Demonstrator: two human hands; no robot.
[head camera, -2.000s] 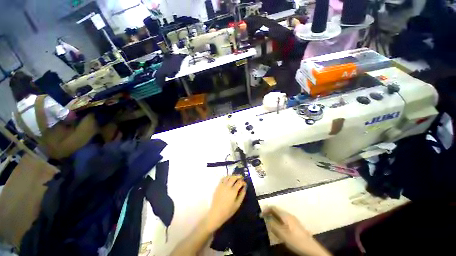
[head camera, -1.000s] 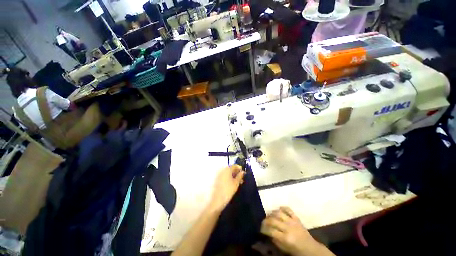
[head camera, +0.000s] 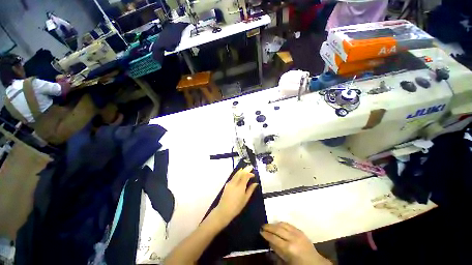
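A black fabric piece (head camera: 243, 222) lies on the white table with its far end at the presser foot (head camera: 250, 159) of the sewing machine (head camera: 321, 121). My left hand (head camera: 237, 194) lies on the fabric just in front of the presser foot, fingertips on the cloth. My right hand (head camera: 287, 239) is at the fabric's right edge nearer to me, fingertips on that edge; whether it pinches the cloth is hard to tell. A thin black strip (head camera: 222, 156) sticks out to the left of the presser foot.
A small black panel (head camera: 159, 199) lies on the table's left side beside a navy cloth pile (head camera: 93, 171). Pink-handled snips (head camera: 362, 166) lie on the machine bed. Dark cloth (head camera: 440, 171) is heaped at right. Orange-and-white boxes (head camera: 367, 50) stand behind the machine. A person (head camera: 31, 93) sits far left.
The view has shifted. My left hand now lies flatter on the fabric by the presser foot. More of the fabric shows spread flat between my hands, and my right hand stays at its right edge.
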